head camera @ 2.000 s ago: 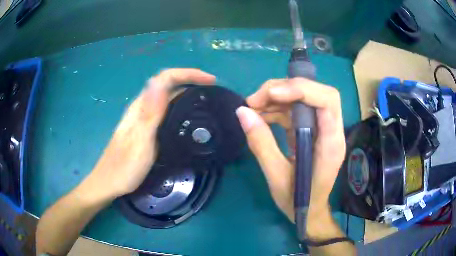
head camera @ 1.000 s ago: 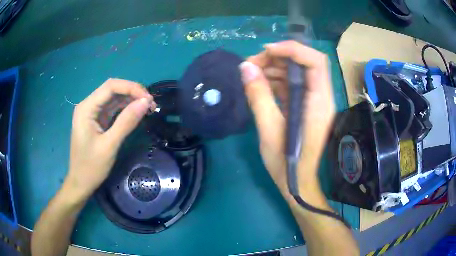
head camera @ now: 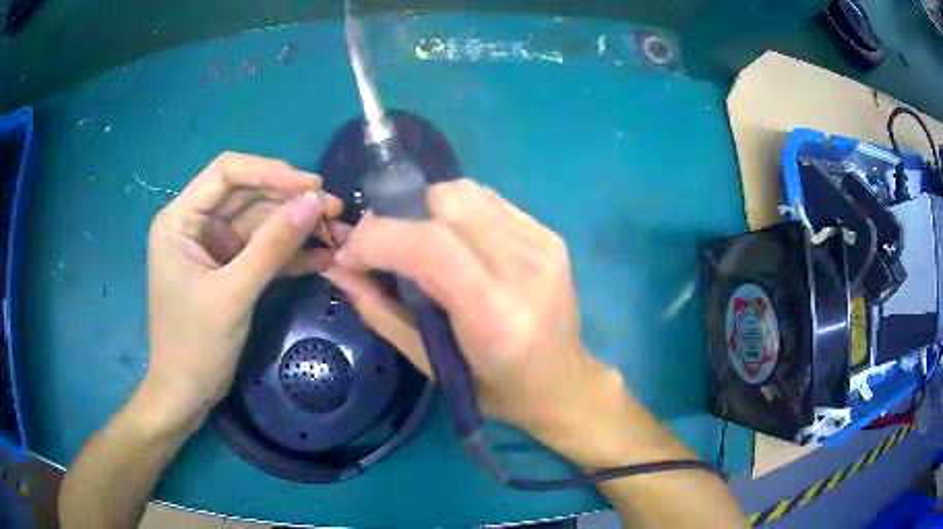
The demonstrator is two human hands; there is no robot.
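My left hand point(head camera: 233, 248) pinches thin lead wires point(head camera: 327, 229) between thumb and fingertips. My right hand point(head camera: 481, 279) holds the soldering iron point(head camera: 398, 196), its metal tip pointing up and away, and its fingertips meet the wires beside my left fingertips. The black speaker plate point(head camera: 424, 145) lies behind the iron and my right fingers, partly hidden. The ear cup housing point(head camera: 352, 387), with a ring of small holes in its centre, lies on the green bench top below my hands.
At right, a black fume extractor fan point(head camera: 755, 346) stands on cardboard point(head camera: 760, 98) beside a blue tray point(head camera: 796, 186) with soldering equipment. Another blue tray point(head camera: 16, 279) is at the left edge. A dark part point(head camera: 854, 31) lies at the top right. The iron's cord point(head camera: 620, 470) crosses my right forearm.
The speaker plate has left my right hand and lies farther left. My right hand has moved left to my left fingertips, still with the iron. My left hand stays about in place.
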